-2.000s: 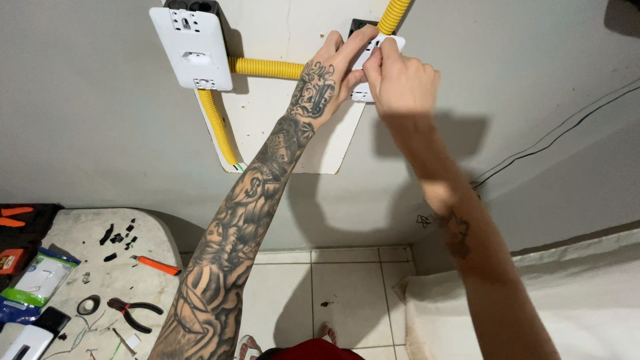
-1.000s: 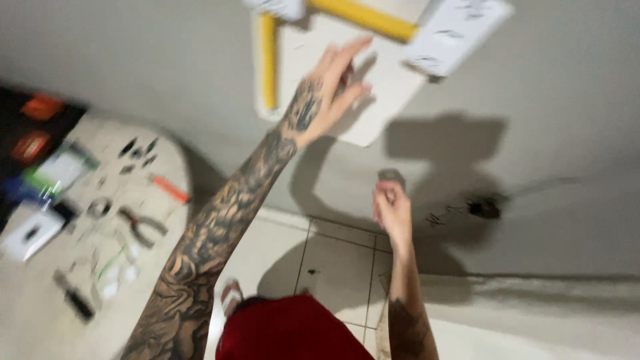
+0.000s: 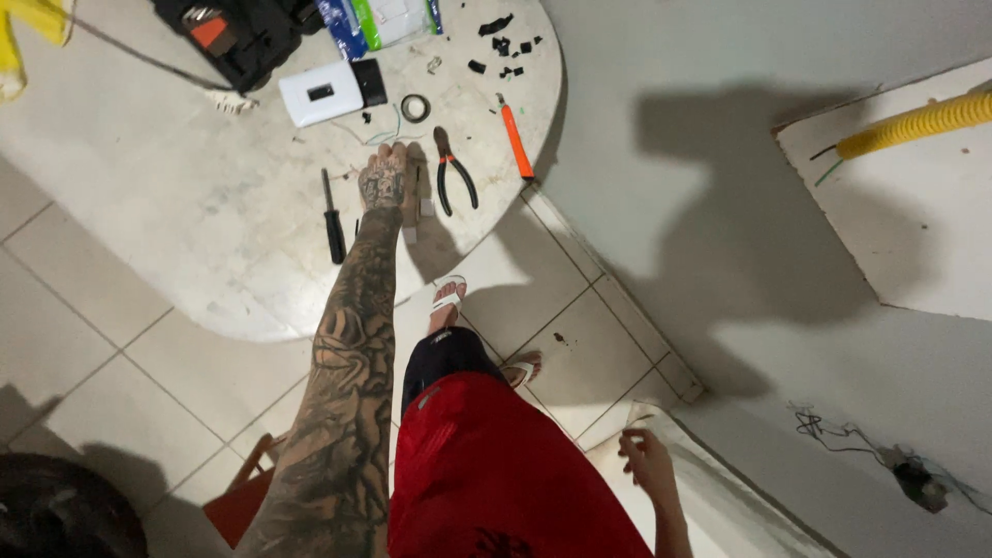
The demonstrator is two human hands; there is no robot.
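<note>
My left hand [image 3: 383, 177] reaches over the white table [image 3: 194, 256], its fingertips by some thin wire scraps [image 3: 381, 138]; whether it grips anything is hidden. To its left lies a black-handled screwdriver [image 3: 332, 221]. On its right are diagonal cutting pliers [image 3: 456, 174] with black and orange handles, and beyond them an orange utility knife [image 3: 516, 142]. A roll of black tape [image 3: 415, 108] and a white outlet cover with a black box [image 3: 321, 94] lie past the fingertips. My right hand [image 3: 645, 457] hangs low at the right, fingers loosely curled, nothing visible in it.
A black tool case [image 3: 246, 46], a plastic packet [image 3: 387, 23] and black scraps [image 3: 501, 46] lie at the table's far side. Yellow corrugated conduit [image 3: 914, 124] with wire ends crosses a white wall panel [image 3: 930, 217]. Loose wires hang from a wall opening [image 3: 918, 480]. A red chair [image 3: 240, 504] stands lower left.
The view has swung strongly from the wall to the table. My left hand has gone from the wall panel to the tabletop. My right hand has left the wall box and is now low at the right.
</note>
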